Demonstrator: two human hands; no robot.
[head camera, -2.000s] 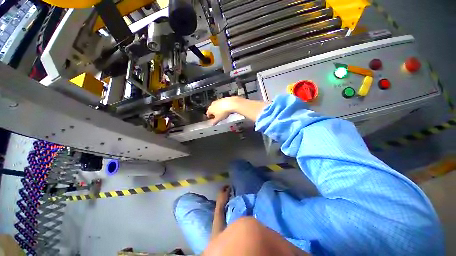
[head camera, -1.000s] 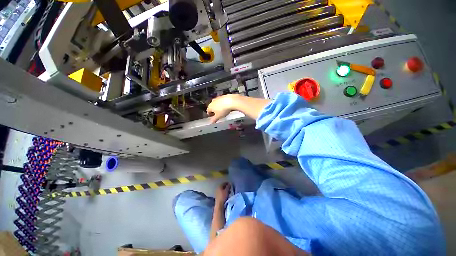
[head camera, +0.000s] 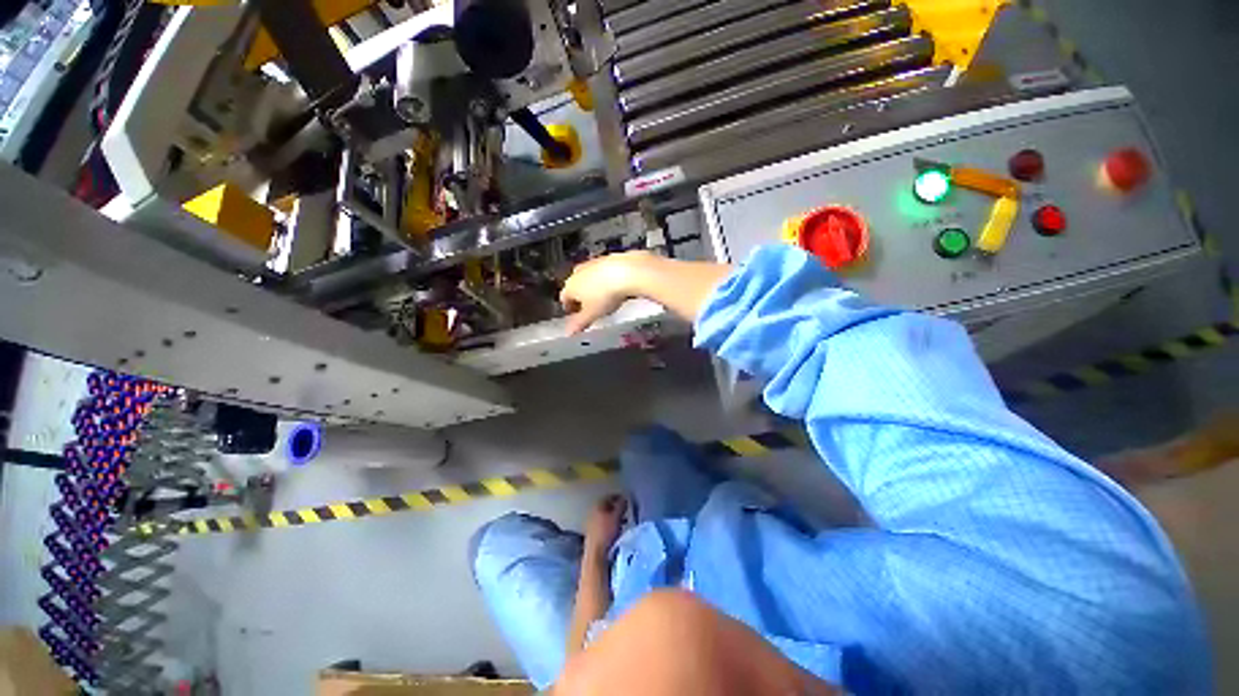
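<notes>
My right hand (head camera: 601, 290) rests on the pale side rail (head camera: 550, 350) of the machine, fingers bent over its edge. Whether it grips the rail cannot be told. Its arm, in a light blue gridded sleeve (head camera: 870, 381), reaches in from the right. My left hand (head camera: 607, 519) is low between my knees, small and partly hidden; whether it holds something cannot be told. The carton sealer (head camera: 272, 333) has a grey-white frame with dark and yellow mechanisms behind the rail.
The control panel (head camera: 870, 184), right of my right hand, has a large red knob (head camera: 833, 238) and a lit green button (head camera: 931, 186). Dark rollers (head camera: 775, 75) lie behind it. A lattice conveyor (head camera: 95, 544) stands at left. Hazard tape (head camera: 408, 506) crosses the floor. A cardboard edge (head camera: 408, 684) shows at bottom.
Both hands stay in place. The view has shifted very slightly. The cardboard edge at the bottom shows a little more than two seconds ago.
</notes>
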